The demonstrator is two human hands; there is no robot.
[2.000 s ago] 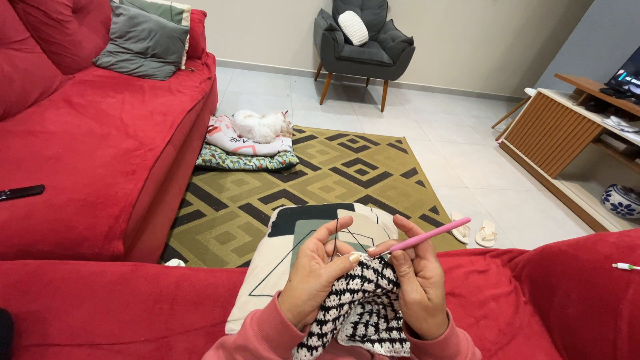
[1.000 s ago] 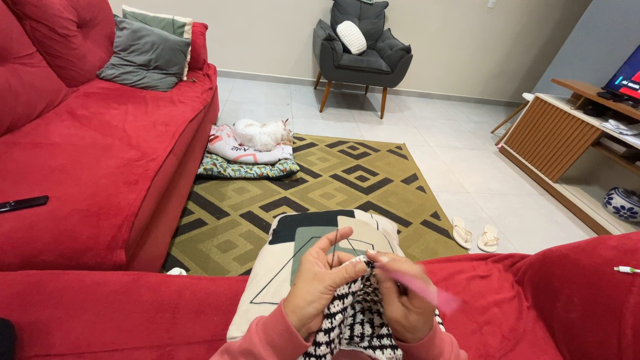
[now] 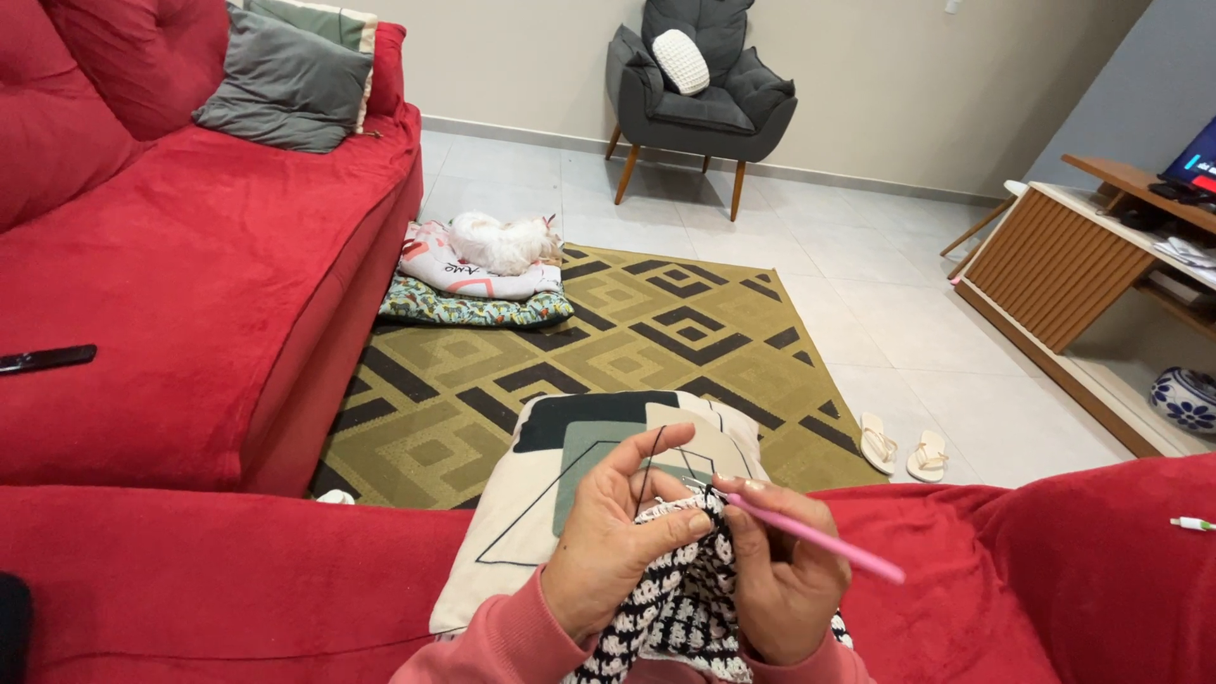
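My left hand (image 3: 617, 532) pinches the top edge of a black-and-white crocheted piece (image 3: 665, 598) between thumb and fingers. Dark yarn (image 3: 649, 465) loops over its raised index finger. My right hand (image 3: 788, 570) holds a crochet hook with a pink handle (image 3: 826, 540), its metal tip at the edge of the work, close to my left fingertips. The handle points down to the right. The work hangs between both hands, its lower part partly hidden by them. Under and beyond the hands lies a cushion with a geometric pattern (image 3: 513, 513).
Red sofa sections (image 3: 190, 313) stand at the left and around me. A small white dog (image 3: 503, 242) lies on folded bedding beside the patterned rug (image 3: 617, 351). Beyond are a grey armchair (image 3: 703, 114), sandals (image 3: 926, 458) and a wooden TV stand (image 3: 1064, 275). A pen (image 3: 1192, 523) lies at right.
The pink hook, blurred one second ago, now shows more clearly and slants down to the right; two seconds ago it slanted up to the right. My left hand still holds the work.
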